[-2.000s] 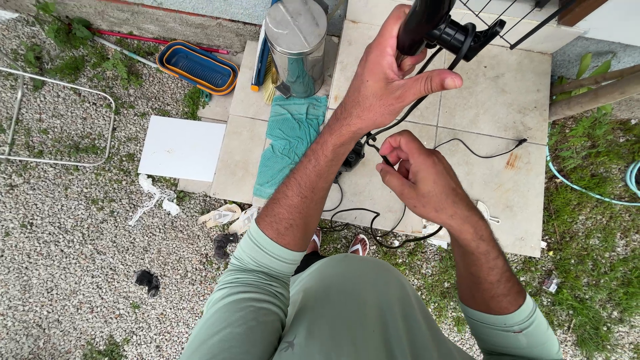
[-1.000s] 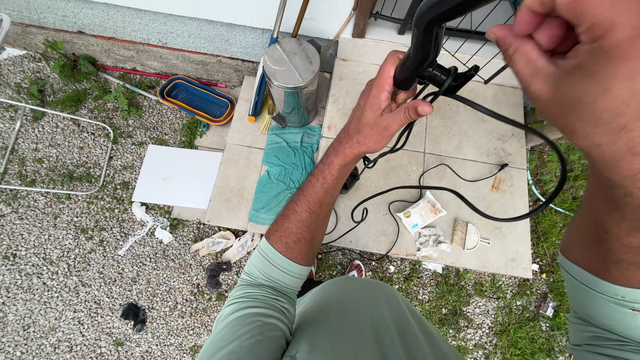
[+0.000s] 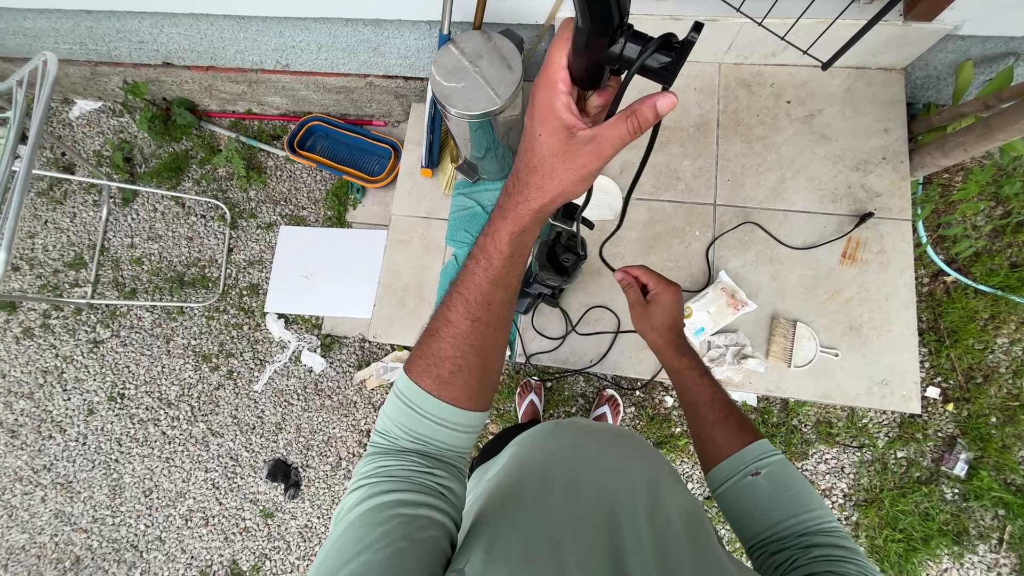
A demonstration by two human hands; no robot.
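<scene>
My left hand (image 3: 572, 128) is wrapped around the black plastic handle (image 3: 596, 40) of an upright appliance, with the thumb extended. A black power cord (image 3: 640, 172) passes over the cord hook (image 3: 660, 56) beside the handle and runs down to my right hand (image 3: 656, 304), which pinches it between thumb and fingers. More cord lies in loose loops on the tiles below. The appliance's dark base (image 3: 560, 256) stands on the tiles, partly hidden by my left forearm. The plug (image 3: 864, 218) rests on the tiles at the right.
A metal bin (image 3: 478, 76), a teal towel (image 3: 472, 216) and a blue basin (image 3: 344, 150) are at the upper left. A small brush (image 3: 794, 344), a wipes packet (image 3: 720, 306) and crumpled wipes (image 3: 732, 356) lie near the tile edge. A white board (image 3: 326, 270) borders the gravel.
My right hand has come down from high at the right to low beside the cord loops, still on the cord. My left hand keeps its hold on the handle.
</scene>
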